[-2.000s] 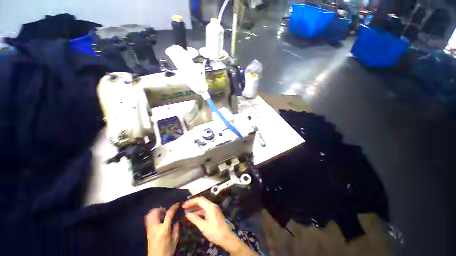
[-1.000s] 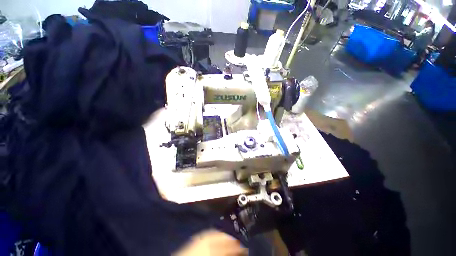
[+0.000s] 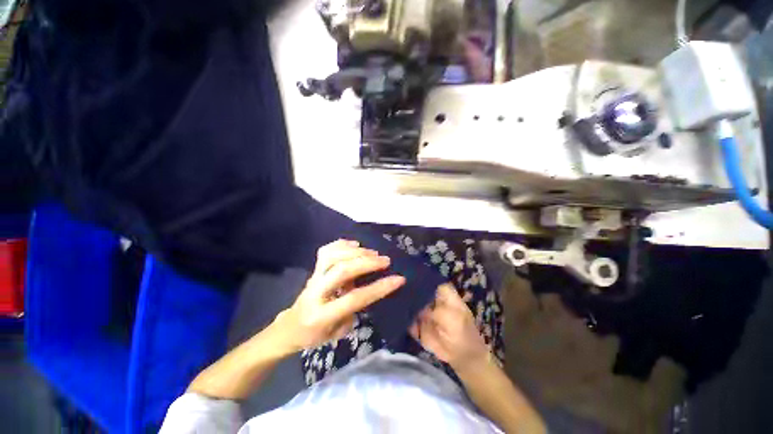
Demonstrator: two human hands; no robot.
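Observation:
Dark navy cloth (image 3: 195,161) hangs in a large heap at the left and runs down to a narrow end over my lap. My left hand (image 3: 343,288) lies on this narrow end, its fingers bent and partly on the cloth. My right hand (image 3: 445,326) pinches the right edge of the same end. Both hands are below the table's front edge. The cream sewing machine (image 3: 517,127) stands above them, its dark presser foot area (image 3: 386,93) holding no cloth that I can see.
Blue crates (image 3: 85,297) stand on the floor at left, with a red basket (image 3: 12,275) beside them. A pale linkage lever (image 3: 564,258) sticks out below the white table (image 3: 318,157). A dark cloth pile (image 3: 678,305) lies at lower right. A blue lamp neck (image 3: 739,182) is at right.
The view has tilted down and come closer to the lap and machine front. Both hands now show on the cloth's narrow end; one second ago only one blurred hand showed at the bottom.

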